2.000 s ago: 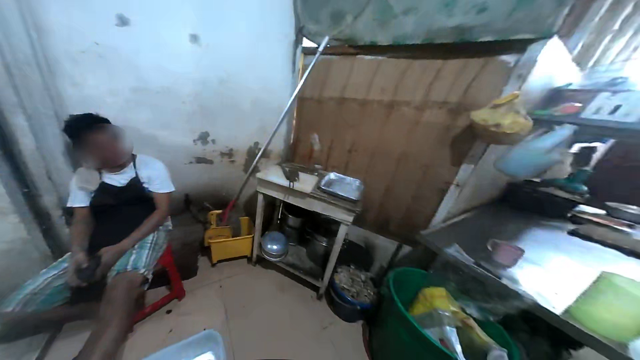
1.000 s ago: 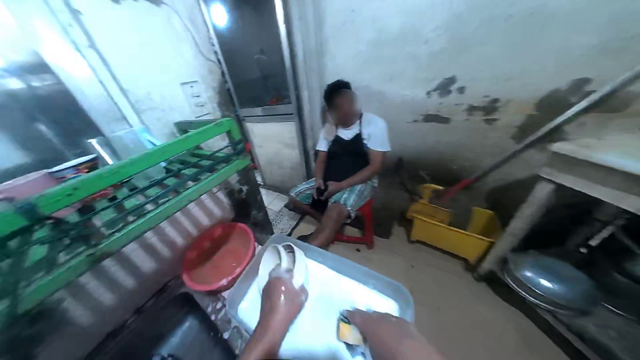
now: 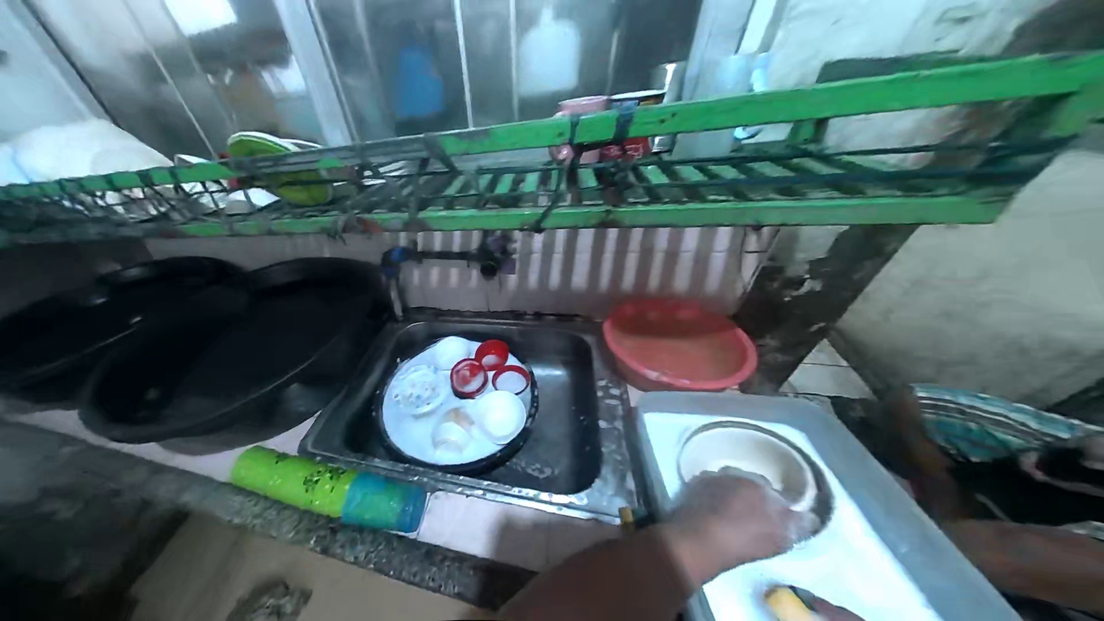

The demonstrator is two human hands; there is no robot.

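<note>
In a grey plastic basin (image 3: 931, 552) of white suds at the lower right, my left hand (image 3: 733, 517) grips the near rim of a pale bowl (image 3: 750, 461). The hand is wet and somewhat blurred. My right hand (image 3: 832, 611) shows only partly at the bottom edge, over the suds, with its fingers on a yellow sponge (image 3: 787, 604). To the left, a metal sink (image 3: 565, 431) holds a round black tub (image 3: 388, 431) of soapy water with red-rimmed cups (image 3: 468, 378), white bowls (image 3: 500, 416) and other small dishes.
A red plastic basin (image 3: 681, 379) stands behind the grey basin. Large black tubs (image 3: 233, 345) are left of the sink, behind green and blue tumblers (image 3: 319, 483) on the ledge. A green dish rack (image 3: 733, 211) hangs low above the tap (image 3: 448, 256). A seated person's legs (image 3: 992, 414) are at far right.
The view has swung left to the sink. Both hands stay at the grey basin, the left still at the pale bowl, the right at the sponge. The seated person is now only partly visible.
</note>
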